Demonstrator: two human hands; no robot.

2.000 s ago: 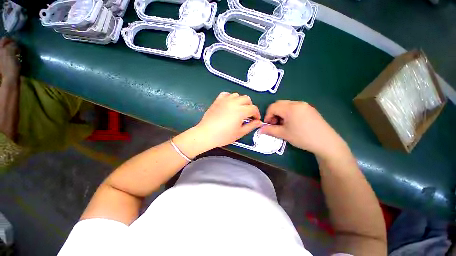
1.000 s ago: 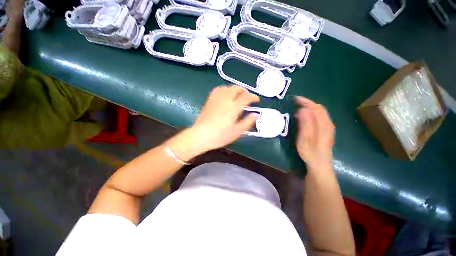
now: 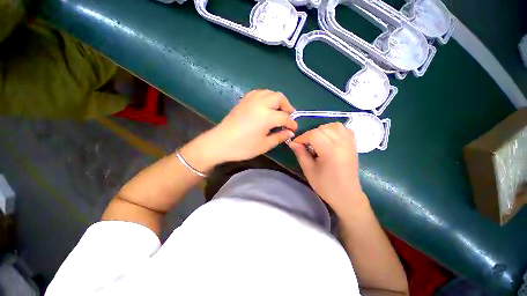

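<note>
A white housing frame (image 3: 368,132) lies on the green bench near its front edge, its round disc end to the right. My left hand (image 3: 257,124) is at the frame's left end, fingers closed on its rim. My right hand (image 3: 326,156) is bent over the frame's near side, thumb and fingertip pinched together against my left fingertips. A tiny pale bit shows between the fingertips; it may be an insert strip or the frame's rim, I cannot tell. My hands hide the frame's left end and near side.
More white frames (image 3: 370,87) lie in slanted rows ahead, some stacked. An open cardboard box (image 3: 484,173) of shiny clear pieces is at the right edge. A pale line (image 3: 488,58) curves behind. Another person's olive clothing (image 3: 55,81) and a red stool (image 3: 147,107) are at the left.
The view has shifted, moving the bench things right or up. My right hand has come from beside the disc end back to the frame, meeting my left fingertips at its left part.
</note>
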